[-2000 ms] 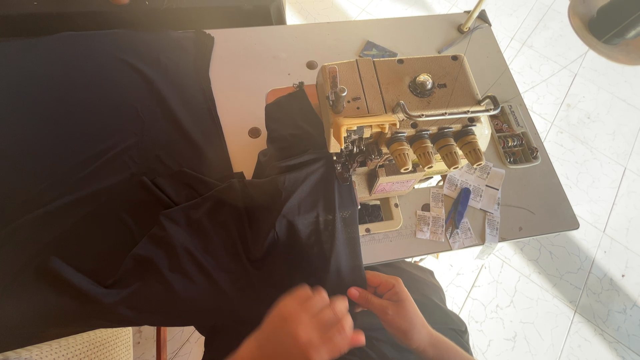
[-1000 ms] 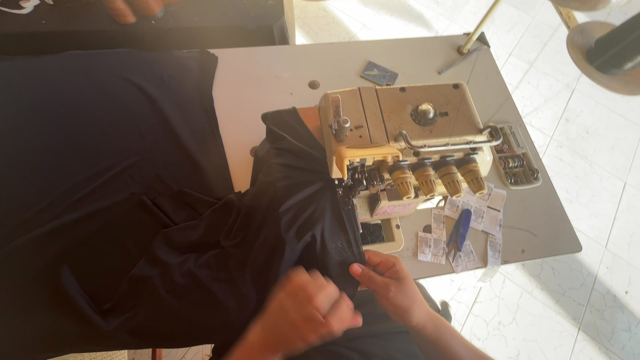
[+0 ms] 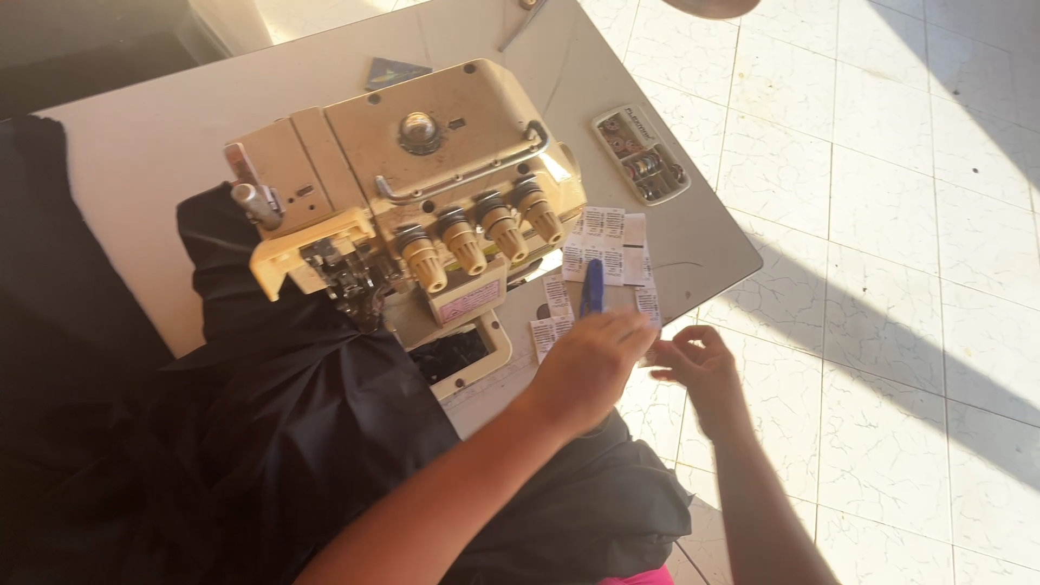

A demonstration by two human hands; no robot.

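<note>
My left hand reaches across the table's front edge to the handle end of blue thread snips; whether its fingers grip them cannot be told. Just beyond the edge, my right hand has its fingertips at the lower end of a strip of printed white labels. More white labels lie under and around the snips. To the left stands a beige overlock sewing machine with several tension knobs. Black fabric lies at its needle area and drapes off the front, held by neither hand.
A small compartment case of bobbins lies near the table's right edge. A dark flat piece sits behind the machine, and a thin metal tool lies farther back. Tiled floor shows to the right. More black fabric covers the table's left.
Both hands have left the black fabric at the front of the machine and moved right to the labels and snips. The view has shifted and turned.
</note>
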